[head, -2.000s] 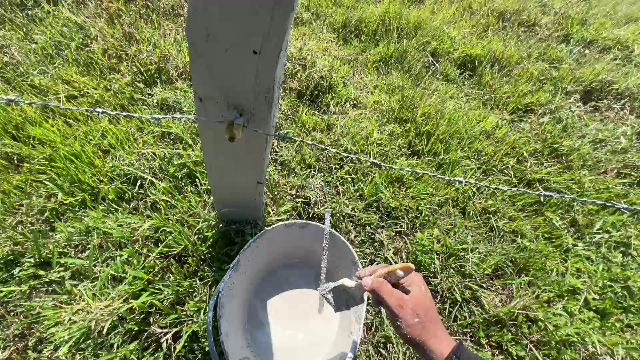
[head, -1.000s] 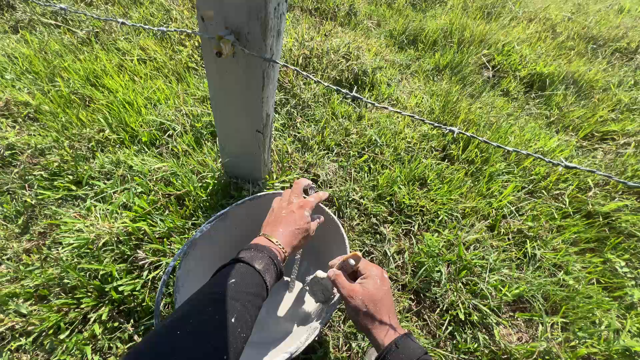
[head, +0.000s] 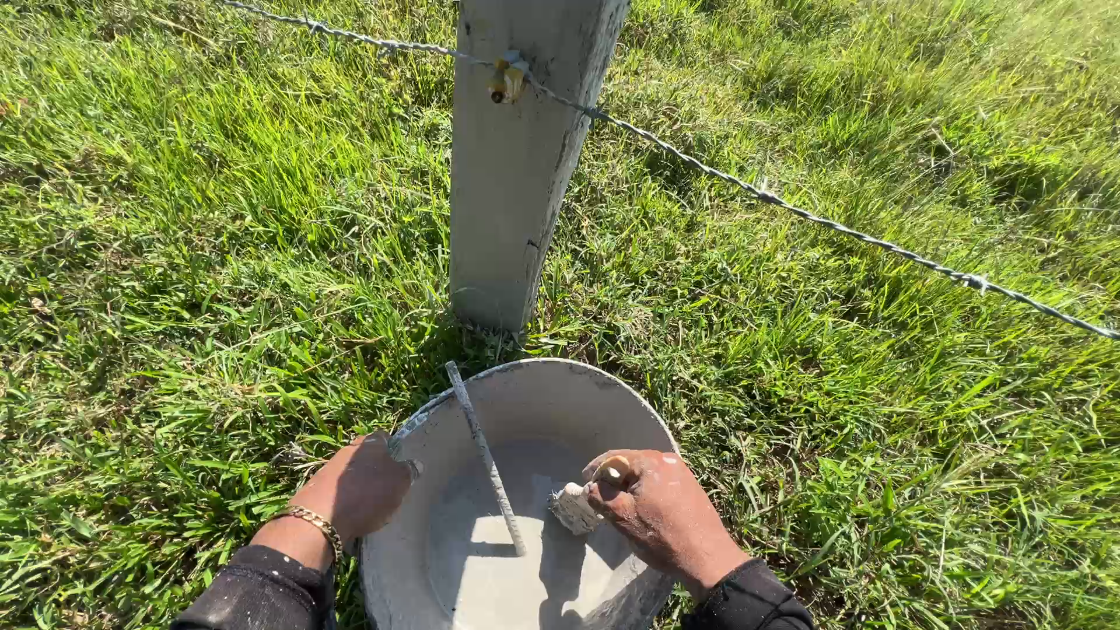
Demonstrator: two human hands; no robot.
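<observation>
A wide bucket (head: 556, 382) coated with whitish paint stands on the grass and holds pale liquid. My left hand (head: 372, 486), with a chain bracelet at the wrist, is closed on the bucket's left rim or its handle; which one is unclear. In my right hand (head: 661, 507) is a paintbrush (head: 575, 509), its paint-covered bristles over the inside of the bucket. A paint-coated stirring rod (head: 484, 451) leans on the back rim, its lower end in the liquid. Just behind the bucket rises a square, whitish painted fence post (head: 516, 192).
Barbed wire (head: 761, 194) runs across the front of the post, fixed by a yellowish insulator or fastener (head: 507, 80). Grass (head: 875, 420) surrounds the post and bucket. Sunlight and shadows of the hands fall inside the bucket.
My left hand came into view over the bucket near the rod, then moved left to the rim. The rod now leans to the left. My right hand keeps the brush over the bucket.
</observation>
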